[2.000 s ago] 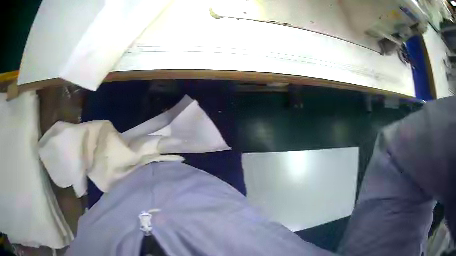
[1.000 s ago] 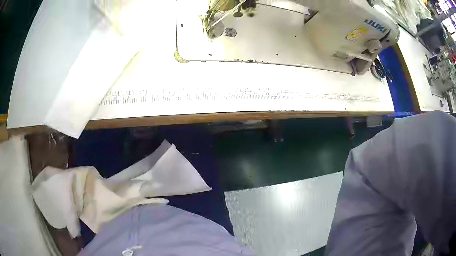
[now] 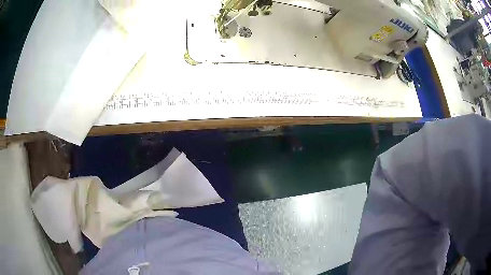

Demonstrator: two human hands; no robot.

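Observation:
Neither of my hands is in view; the lavender right sleeve comes in at the right edge, and its hand cannot be seen. A crumpled white fabric piece (image 3: pixel 102 209) hangs at the lower left, beside the lavender jacket, with one flat pointed end spread to the right. Another white garment panel (image 3: pixel 70 80) lies on the left of the sewing table (image 3: pixel 242 94), its corner hanging over the brown front edge. A stack of white panels (image 3: pixel 19 215) is at the far left.
A JUKI sewing machine (image 3: pixel 371 32) stands at the back right, with its needle area (image 3: pixel 231 24) at top centre. Brown cardboard (image 3: pixel 48 161) lies by the stack. A blue surface (image 3: pixel 428 80) is behind the machine. A pale shiny plate (image 3: pixel 307 231) is below the table.
The view has tilted up from two seconds ago, so more of the machine shows and the table edge sits lower. The cloth pieces look unmoved.

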